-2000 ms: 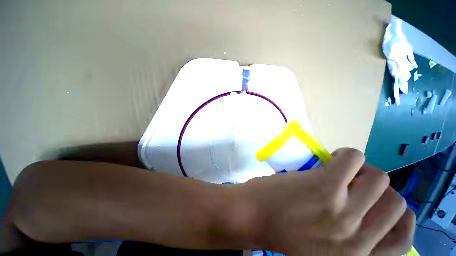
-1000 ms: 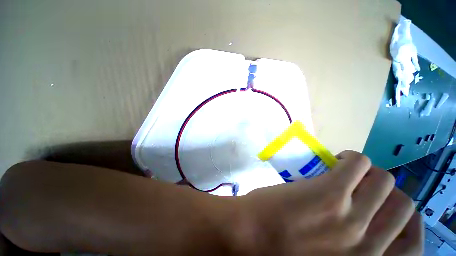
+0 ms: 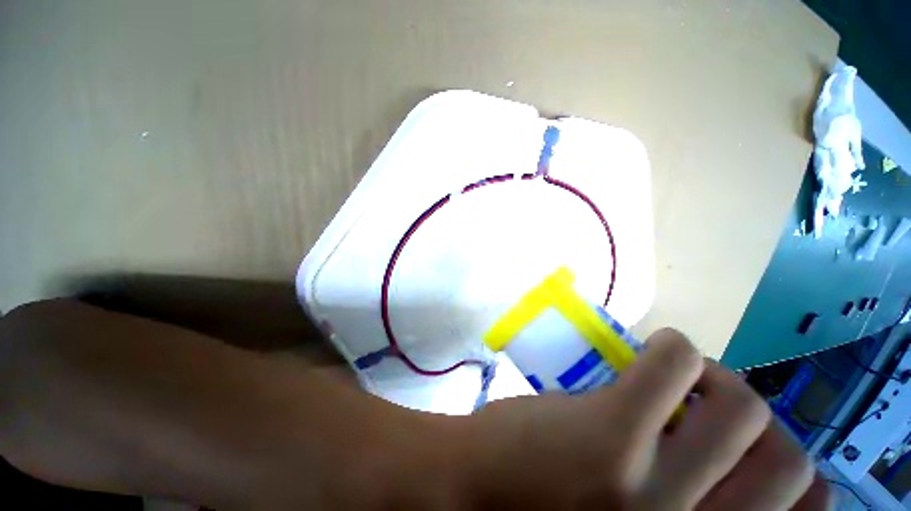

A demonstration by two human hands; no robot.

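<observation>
A white plastic housing (image 3: 440, 140) lies on the tan cardboard sheet (image 3: 230, 130). A thin dark red wire ring (image 3: 386, 284) curves round its middle. Grey-blue tape tabs (image 3: 548, 150) show at its top and lower edge. My left hand (image 3: 689, 429) is closed round the yellow caulking gun (image 3: 589, 315), whose blue-lettered white cartridge (image 3: 547, 349) points up-left over the housing. The nozzle cannot be made out. My left forearm crosses the bottom and hides part of the housing's lower edge. My right hand is not in view.
A crumpled white rag or glove (image 3: 837, 140) lies by the sheet's right edge. Beyond it, on the green surface (image 3: 789, 289), are clear scraps (image 3: 874, 242) and several small dark blocks (image 3: 809, 323). Equipment with cables (image 3: 861, 439) is at the lower right.
The housing, sheet edge and rag have shifted right in the view. The gun's front end has moved left and down over the housing, and more of the lower wire and tabs shows.
</observation>
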